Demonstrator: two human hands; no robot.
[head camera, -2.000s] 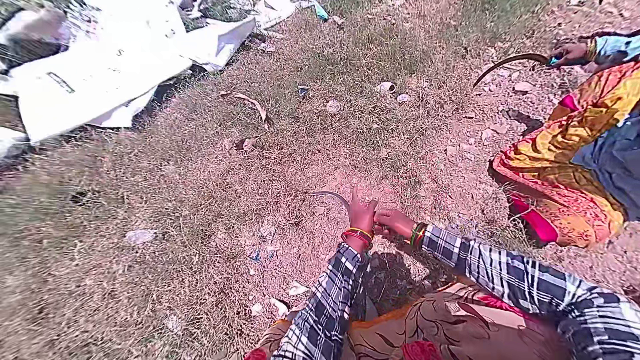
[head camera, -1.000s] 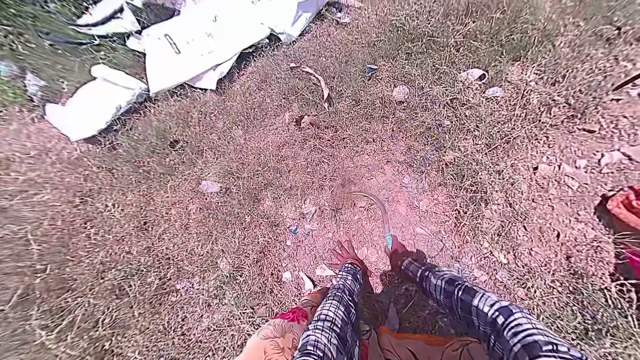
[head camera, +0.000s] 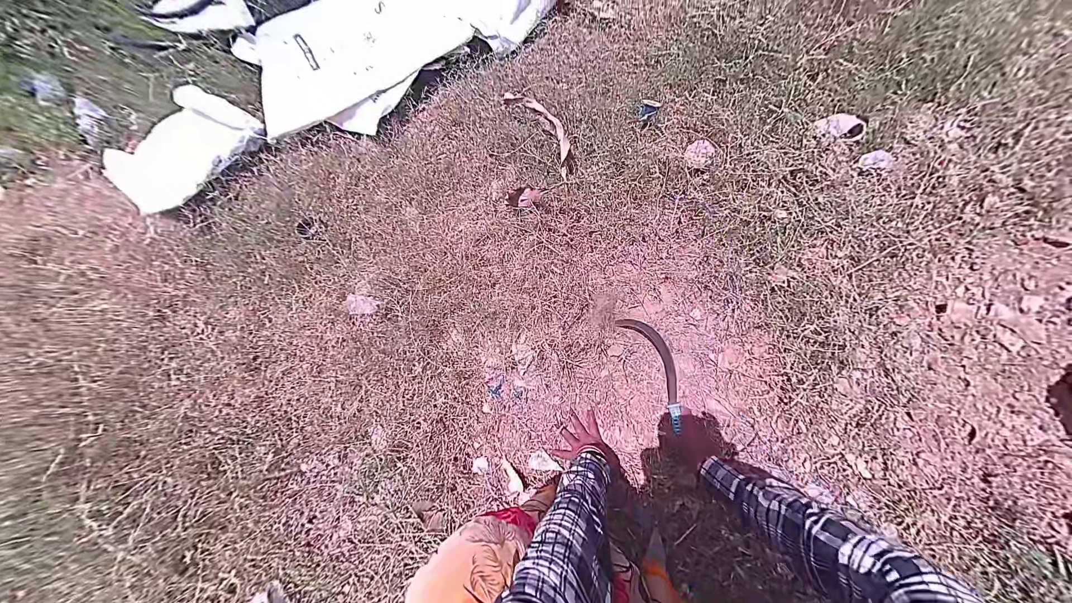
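My right hand (head camera: 688, 440) grips the blue-green handle of a sickle (head camera: 662, 347) low over bare pinkish soil. Its curved metal blade reaches forward and bends left, with the tip at the edge of dry grass (head camera: 469, 268). A small wisp of dust or grass shows by the tip. To the left of the handle my left hand (head camera: 586, 437) is spread with fingers apart, holding nothing, close to the ground. Both forearms are in black-and-white checked sleeves. Patterned cloth covers my knee beside the left forearm.
White plastic sheeting or sacks (head camera: 360, 59) lie at the upper left. A twisted dry strip (head camera: 548, 126), a pale stone (head camera: 700, 153) and crumpled litter (head camera: 840, 126) are on the grass farther forward. Several pale scraps (head camera: 544, 461) lie near my left hand. Loose clods cover the ground at right.
My hands, close together two seconds ago, are now apart, with the left spread out. The view has shifted right-to-left differently, and the other person with a sickle at the right is out of view.
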